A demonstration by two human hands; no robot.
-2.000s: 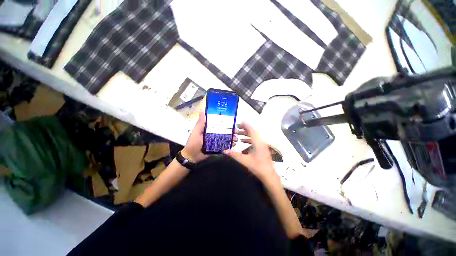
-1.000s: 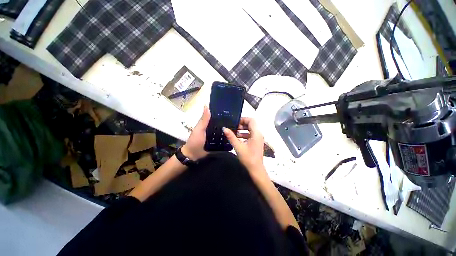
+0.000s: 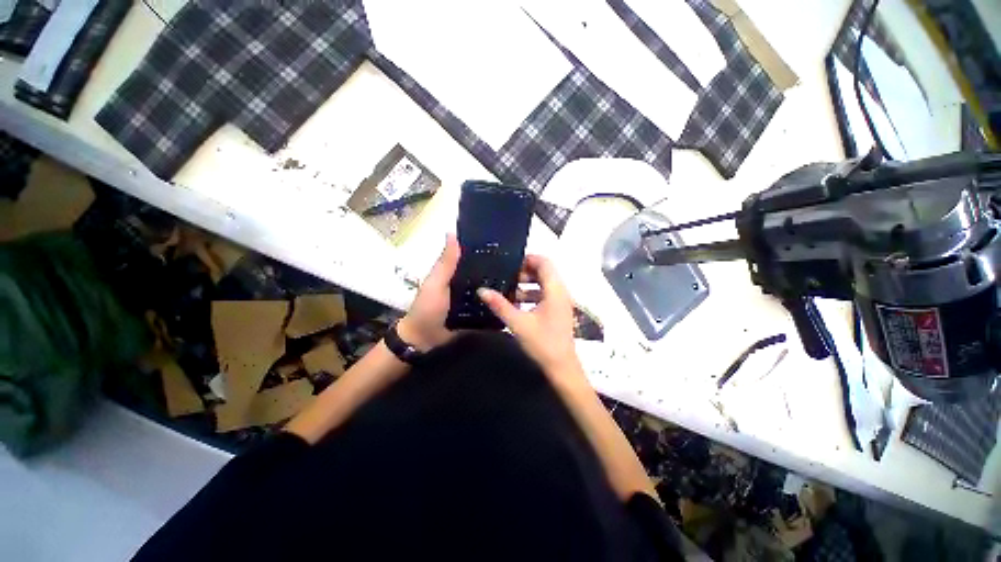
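Note:
A black smartphone (image 3: 491, 247) with a dark screen is upright in front of me, over the table's near edge. My left hand (image 3: 434, 302) holds it from its left side and below; a dark band is on the wrist. My right hand (image 3: 540, 313) is at its lower right, with the thumb on the lower screen and the fingers at the phone's right edge. How far the right fingers reach behind the phone is hidden.
The cutting machine (image 3: 878, 274) stands right, its base plate (image 3: 656, 288) on the white table (image 3: 263, 225). Plaid cloth (image 3: 252, 77) with white paper patterns (image 3: 472, 66) lies beyond. A small box (image 3: 395, 195) with a dark tool is left of the phone. Brown scraps (image 3: 247, 340) lie below.
The phone's screen has gone from lit blue and white to dark. My right hand has moved in from beside the phone, and its thumb now rests on the screen.

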